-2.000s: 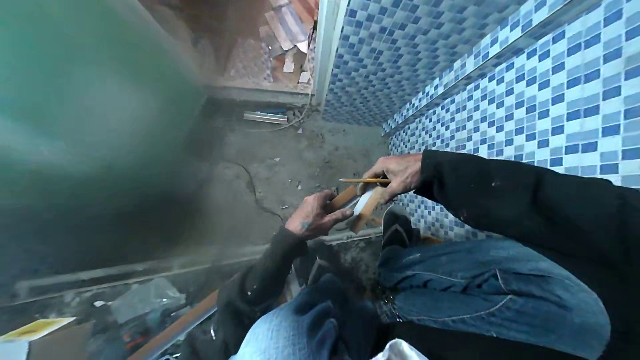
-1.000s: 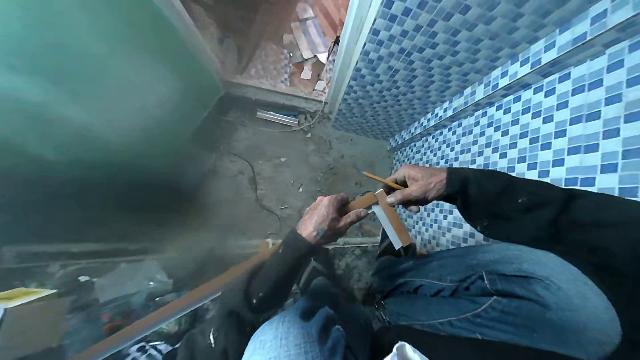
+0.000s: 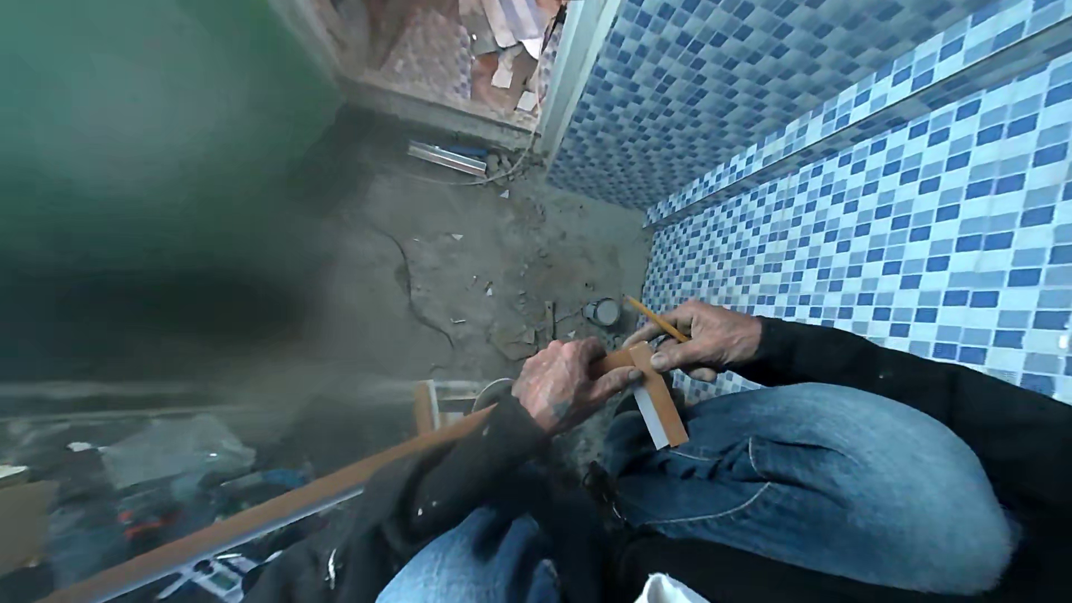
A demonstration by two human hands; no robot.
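Observation:
My left hand [image 3: 563,383] grips a long brown strip [image 3: 293,501] near its end; the strip runs down to the lower left under my sleeve and has a pale edge. A short brown and white piece [image 3: 660,400] lies across the strip's end at an angle. My right hand [image 3: 702,342] pinches this short piece at its top. A yellow pencil [image 3: 657,319] sticks out between the fingers of the same hand, its tip toward the upper left. My left thumb rests against the joint of the two pieces.
Blue and white mosaic tiles [image 3: 921,243] cover the wall at right. On the dusty floor [image 3: 502,243] are a metallic profile [image 3: 447,158], a dark cable [image 3: 409,285], a round cup-like object [image 3: 603,311] and debris. A plastic bag [image 3: 180,448] lies at lower left, near a green surface [image 3: 159,126].
The long strip now reaches from my left hand to the lower left edge. The short piece has turned from a slanting position to hang downward across the strip's end. The view has shifted somewhat.

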